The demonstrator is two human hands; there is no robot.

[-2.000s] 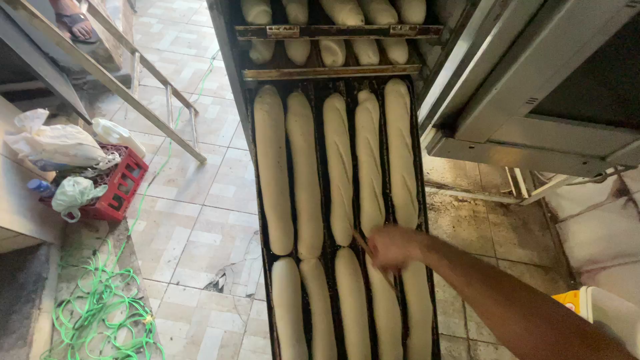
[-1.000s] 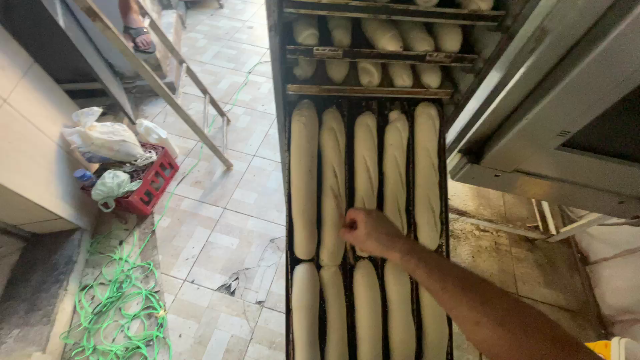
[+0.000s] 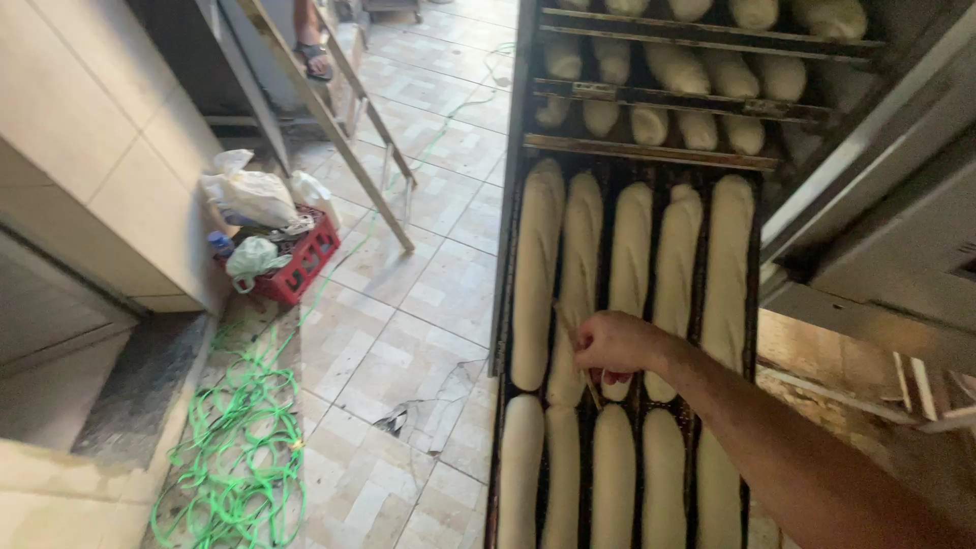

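Observation:
My right hand [image 3: 616, 343] grips a thin tan stick [image 3: 566, 319], perhaps a blade holder, whose ends show on both sides of the fist. It is over the second long dough loaf [image 3: 581, 252] from the left in the upper row of a dark baking tray [image 3: 496, 427]. Slanting cuts show in several upper-row loaves, including the leftmost dough loaf [image 3: 537, 259]. The lower row of loaves [image 3: 614, 480] looks smooth. The tray juts out from a rack [image 3: 648, 150] that holds more dough on higher levels. My left hand is out of the frame.
Left on the tiled floor stand a red plastic crate [image 3: 309, 255] with bags and a tangle of green cord [image 3: 236, 457]. A ladder [image 3: 335, 114] stands beyond, with a person's sandaled foot [image 3: 314, 61] on it. Metal equipment [image 3: 877, 267] flanks the rack at right.
My right hand has moved left across the upper row, from the right-hand loaves toward the left ones. A cut now shows in the leftmost loaf, which looked smooth before. The view has shifted left.

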